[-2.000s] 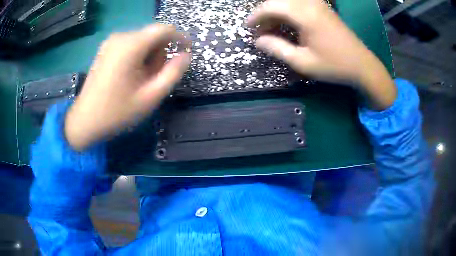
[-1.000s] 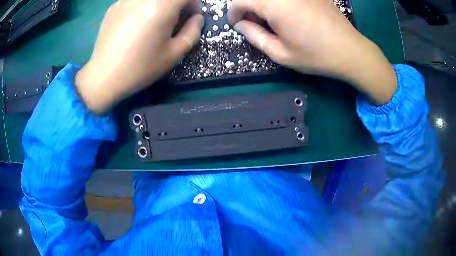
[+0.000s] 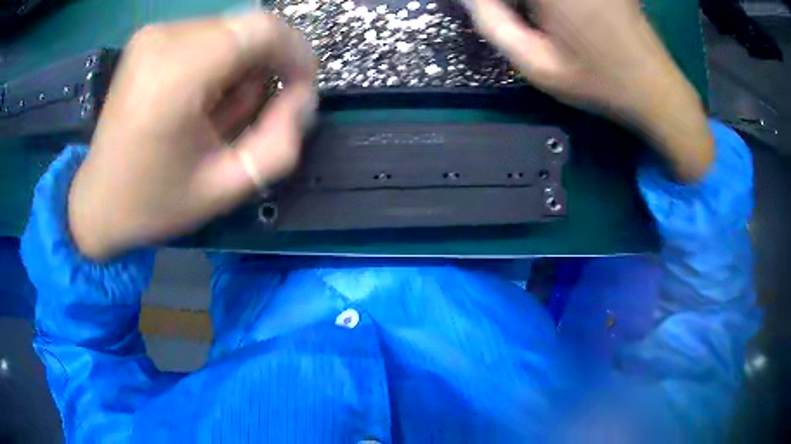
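A black plastic plate [image 3: 416, 195] lies lengthwise near the table's front edge, with a lengthwise step, small dark holes along the middle and silver-rimmed rings at its corners. My left hand [image 3: 195, 130], blurred, is above the plate's left end and hides part of it; thumb and index finger are curled towards each other, and a tiny bright spot shows by the fingertips. The parts tray [image 3: 399, 95] full of shiny metal fasteners [image 3: 382, 43] lies beyond the plate. My right hand [image 3: 572, 43], blurred and cut by the top edge, is over the tray's right side; its fingertips are partly hidden.
Another black plate [image 3: 52, 100] with small holes lies at the left on the green mat [image 3: 607, 234]. Dark objects [image 3: 741, 26] show beyond the table at the upper right. The grey floor has a yellowish line [image 3: 178, 323].
My left hand has moved from the tray down and left, to the plate's left end. My right hand has moved right and up. The view has shifted, so plate and tray sit higher in the picture.
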